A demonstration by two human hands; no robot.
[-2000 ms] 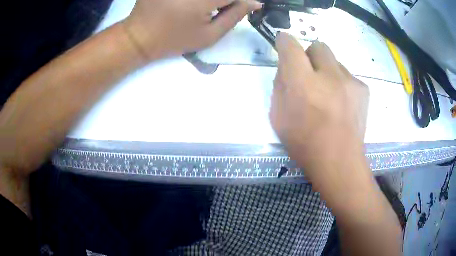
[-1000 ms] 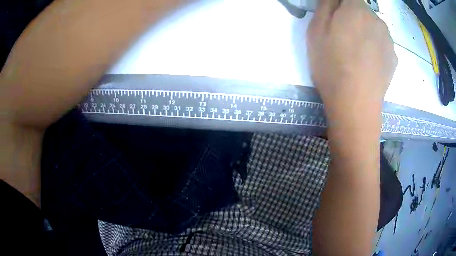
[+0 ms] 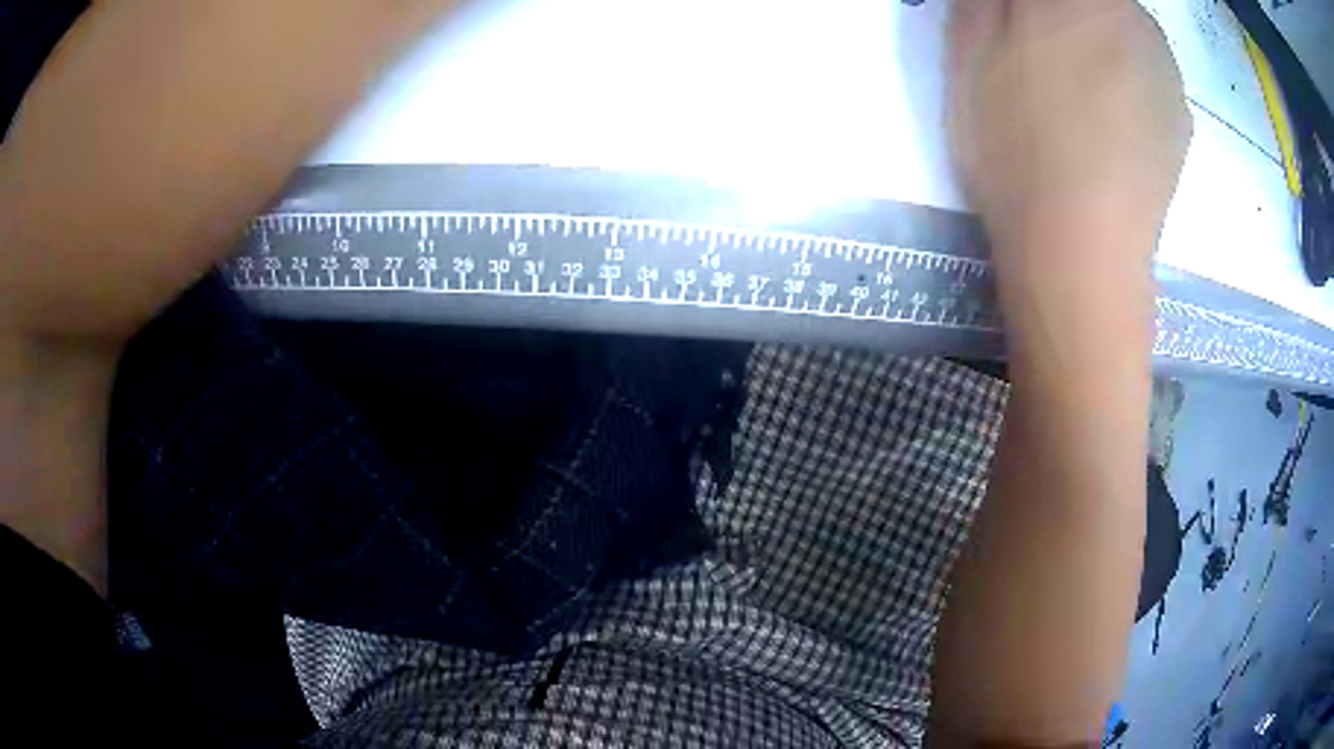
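My right hand is at the top right, blurred and cut off by the top edge; its fingertips are hidden, so what it holds cannot be seen. My left forearm crosses the upper left, and my left hand is out of the picture beyond the top edge. A dark navy garment with a faint pale check hangs below the table edge over my lap. The sewing machine's needle area is not in view.
The white table has a grey ruler strip along its front edge. Black tape and a slim yellow tool lie at the far right. The checked apron covers my lap. Dark scraps lie on the floor.
The view has shifted down towards the table edge and lap. The machine parts and my left hand have left the picture. My right hand now shows higher, at the top edge.
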